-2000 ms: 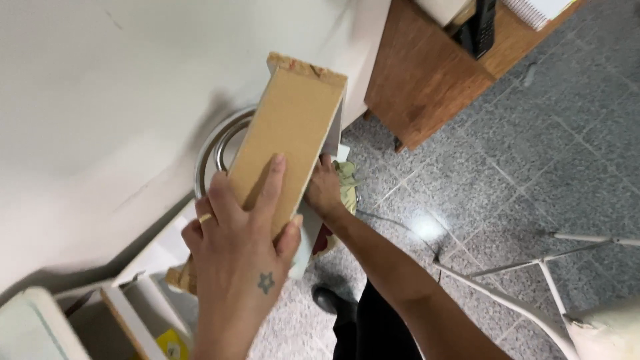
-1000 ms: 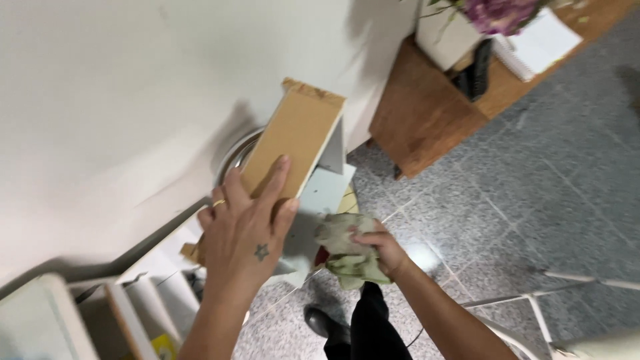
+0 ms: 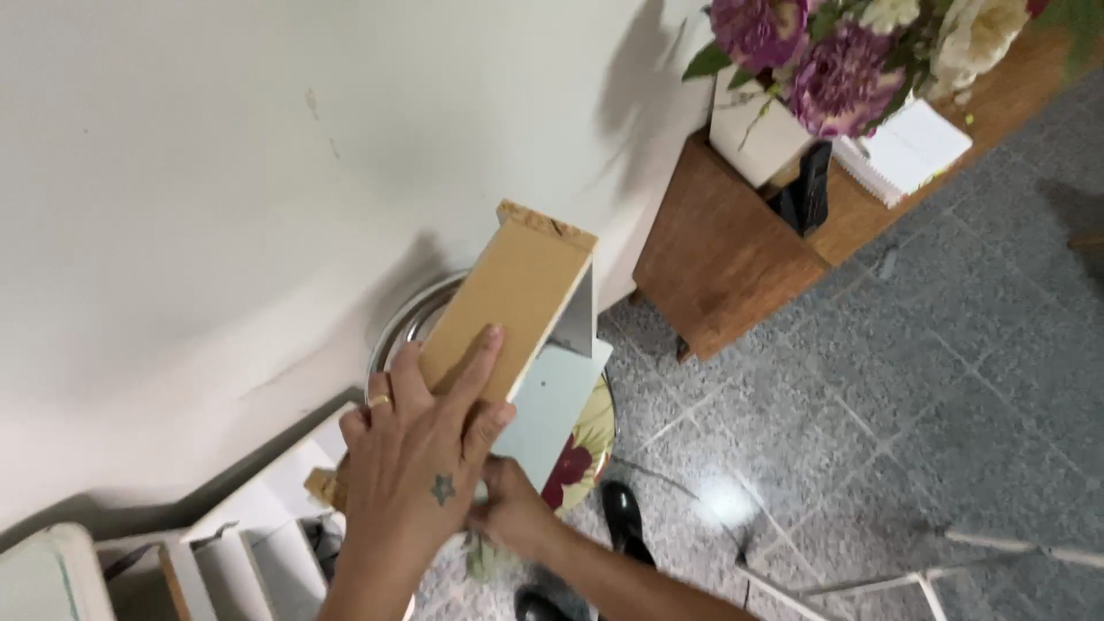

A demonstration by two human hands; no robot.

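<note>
A wooden drawer-like box with a bare brown side panel and rough chipboard ends stands tilted on a round chair with a metal rim and a floral seat. My left hand lies across the brown panel, gripping it with fingers spread. Beneath and right of it, my right hand is at the lower part of the box's pale inner panel, its fingers partly hidden by my left hand. Part of a greenish cloth shows below my right hand.
A white wall rises behind the chair. At the right stands a wooden cabinet with a flower vase, a black cordless phone and a spiral notebook. White drawers are lower left; a white metal frame stands lower right.
My right hand has moved from the right of the box, where it held the cloth out, to the left, beside my left hand. My left hand stays on the brown panel.
</note>
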